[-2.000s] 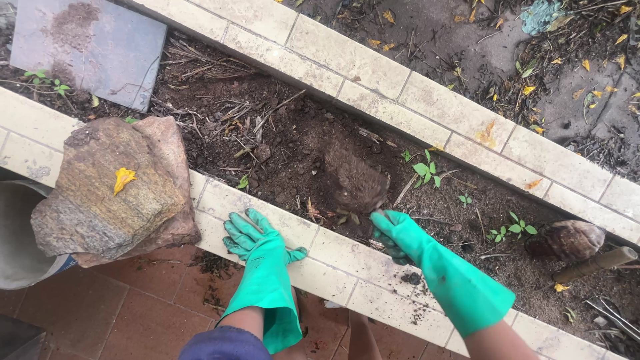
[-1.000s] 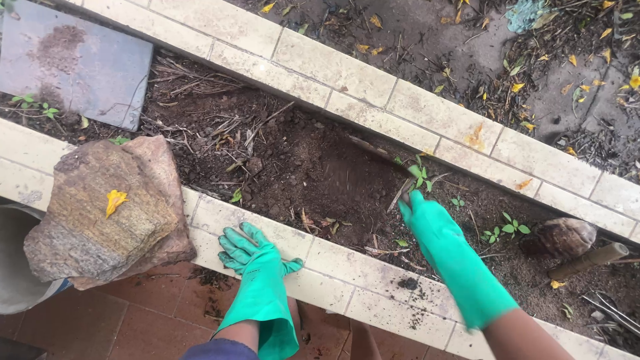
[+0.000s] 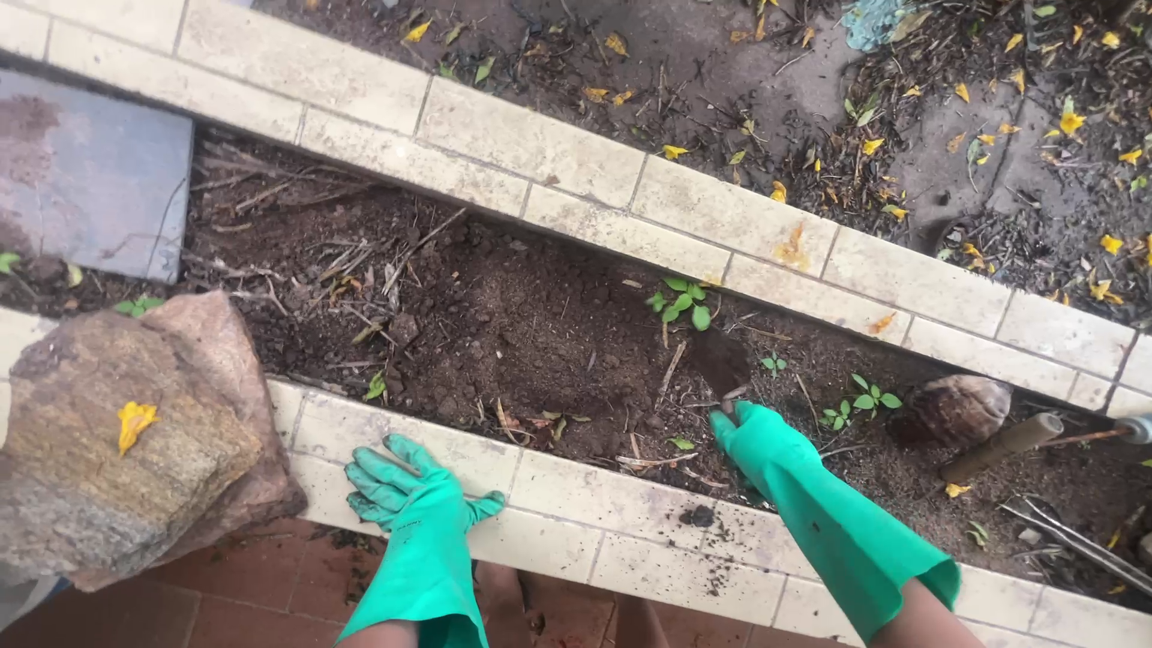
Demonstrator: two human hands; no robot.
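Both hands wear long green rubber gloves. My left hand (image 3: 409, 495) rests flat with spread fingers on the near cream-tiled edge (image 3: 576, 490) of a narrow planting bed, holding nothing. My right hand (image 3: 765, 441) is closed around a tool's handle, mostly hidden by the glove; its dark, soil-covered trowel blade (image 3: 718, 360) lies against the soil beyond the fingers. Just beyond the blade grows a small green seedling (image 3: 682, 303). Left of the blade is a shallow hollow of loose brown soil (image 3: 549, 333), with twigs and dry leaves around it.
Stacked flat stones (image 3: 126, 441) sit on the near edge at left, a yellow flower (image 3: 136, 425) on top. A grey slab (image 3: 90, 171) lies in the bed behind them. At right are a brown husk-like object (image 3: 954, 409), a wooden handle (image 3: 1001, 447) and seedlings (image 3: 871, 396). The far tiled edge (image 3: 531, 135) bounds the bed.
Two seconds ago the trowel blade lay over the middle of the bed; my right hand has since moved it rightward, beside the seedling. My left hand stays on the tiled edge. The view has shifted closer.
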